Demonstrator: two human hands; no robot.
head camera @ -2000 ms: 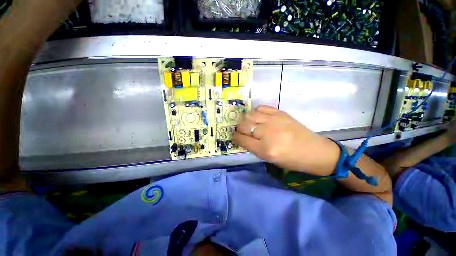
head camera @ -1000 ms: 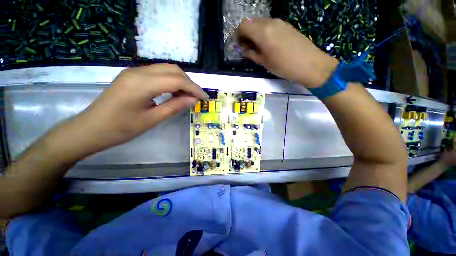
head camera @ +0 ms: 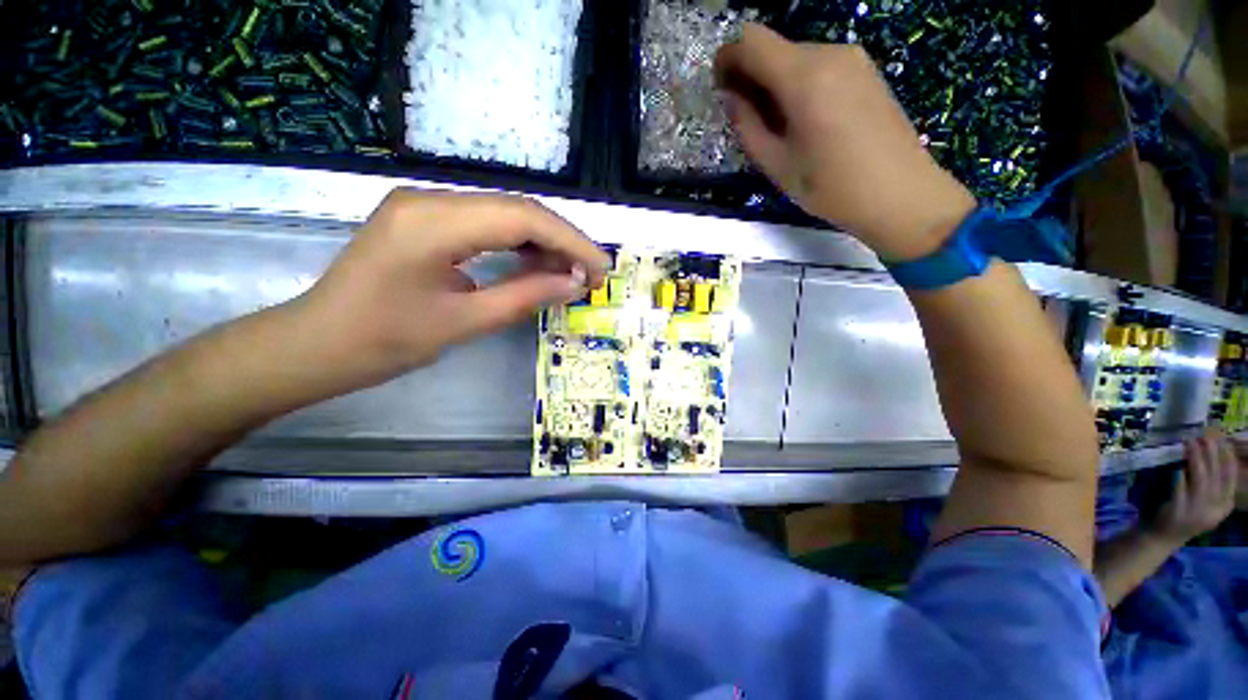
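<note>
A cream circuit board panel with two like halves lies on the silvery track in front of me. My left hand is over its far left corner, thumb and fingertips close together; whether they hold a small part cannot be told. My right hand is over the small box of clear glassy parts, fingers curled down and partly hidden, so its grip is unclear. A blue strap is on the right wrist.
White small parts fill a box behind the track. Trays of dark green cylinders stand at the back left and back right. More boards lie on the track at right, beside another person's hand.
My right hand has moved from the board to the clear parts box and shifted slightly right. My left hand has come in over the board's far corner. The board appears further right in view.
</note>
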